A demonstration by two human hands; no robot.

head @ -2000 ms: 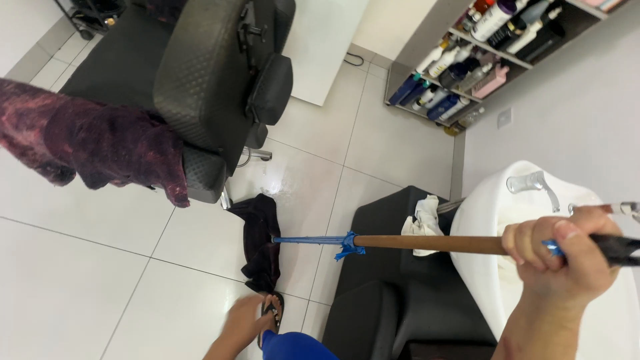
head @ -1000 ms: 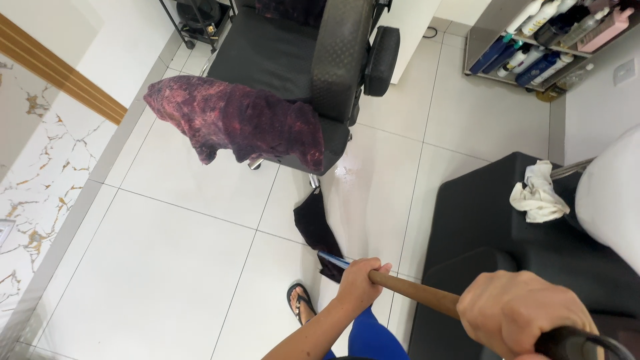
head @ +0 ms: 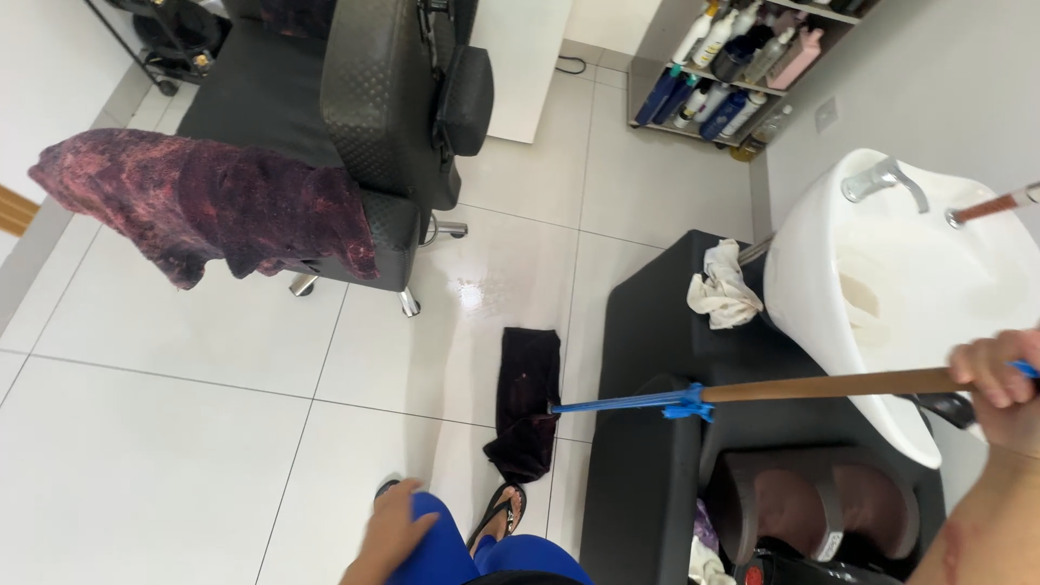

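My right hand [head: 998,370], at the right edge, is closed around a long brown pole [head: 829,385] with blue wrapping [head: 689,402] tied along its lower part. The pole's far end meets a dark cloth [head: 526,398] lying on the tiled floor, close to my sandalled foot. Low in the view, my left hand [head: 394,528] is slightly blurred, off the pole and beside my blue-clad leg, with its fingers apart and nothing in them. Wet, shiny marks [head: 471,292] show on the tiles above the cloth.
A black salon chair [head: 382,106] with a mottled purple towel [head: 219,203] over its armrest stands upper left. On the right are a black wash unit [head: 642,325], a white basin [head: 861,284] and a crumpled white cloth [head: 723,288]. Bottles fill a shelf unit [head: 723,134] at the back.
My left hand, on the pole one second ago, has let go and is by my leg. The dark cloth lies farther from the chair's base than before. The view has shifted.
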